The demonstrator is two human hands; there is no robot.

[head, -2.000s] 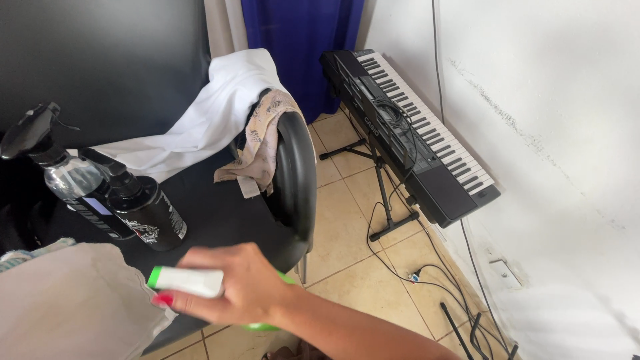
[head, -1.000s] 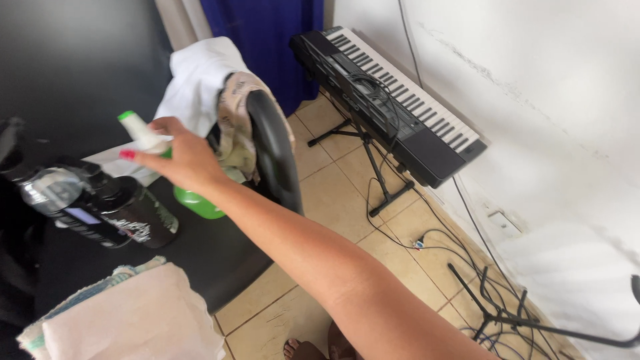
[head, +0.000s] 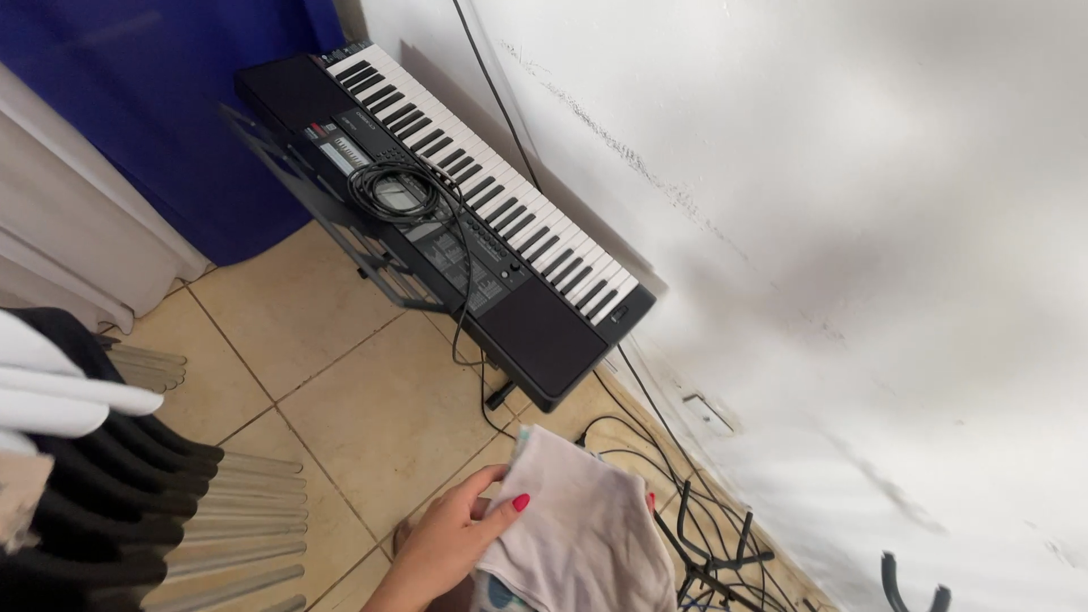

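A pale, folded cloth (head: 586, 527) is at the bottom middle, in front of the electronic keyboard. My left hand (head: 450, 531) grips its left edge, thumb on top, with red nail polish showing. Of my right hand (head: 652, 502) only a red-nailed fingertip shows at the cloth's right edge; the cloth hides the rest, so its grip cannot be judged. Beyond the cloth stands the electronic keyboard (head: 544, 340), with a coiled black cable (head: 395, 194) lying on its control panel.
Along the right runs a white wall (head: 807, 212). Black cables and a black metal stand (head: 710, 561) are on the tiled floor (head: 348, 433). At the left are a blue curtain (head: 187, 127), a pale curtain (head: 76, 187) and a black chair (head: 110, 501) bearing white cloth (head: 51, 399).
The pale folded cloth, earlier at the lower left by the bottles, is now held at the bottom middle. The green-and-white spray bottle is no longer seen. The view has swung right.
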